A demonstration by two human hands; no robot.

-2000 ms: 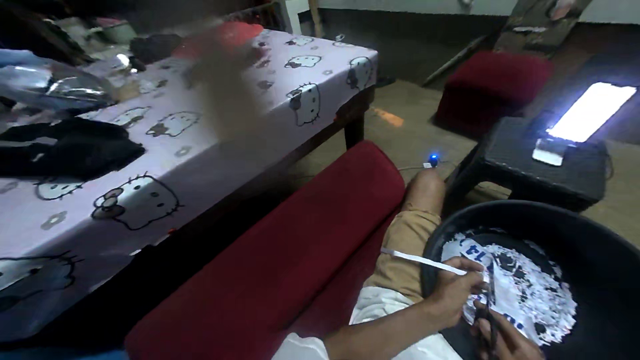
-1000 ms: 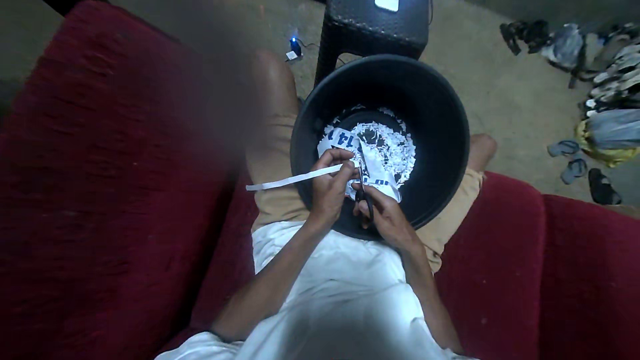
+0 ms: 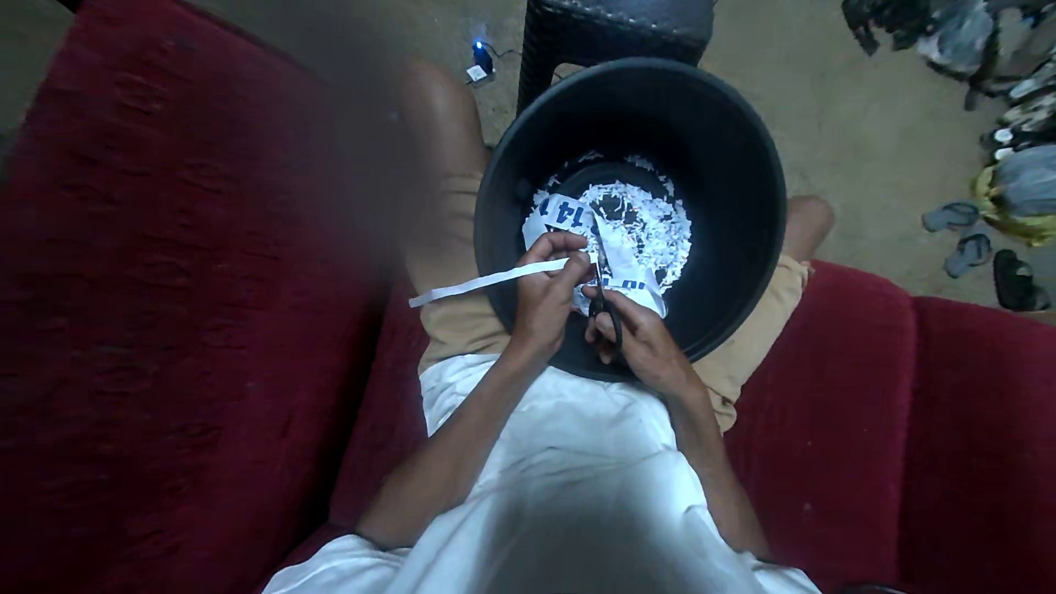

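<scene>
My left hand pinches a narrow white paper strip, whose free end sticks out leftward over the rim of a black plastic tub. In my right hand are black-handled scissors, their blades pointing away from me at the strip's end by my left fingertips. Whether the blades are apart is too small to tell. Beneath the hands, inside the tub, lie larger white printed pieces and a heap of small white cut scraps. The tub sits between my legs.
Dark red sofa cushions lie on both sides of me. Beyond the tub stands a black stool, with a small blue-lit device on the floor beside it. Grey slippers, a dark shoe and bags lie at the right.
The view has swung far down and to the right, away from the patterned tablecloth. Both hands still hold the strip and the scissors over the tub.
</scene>
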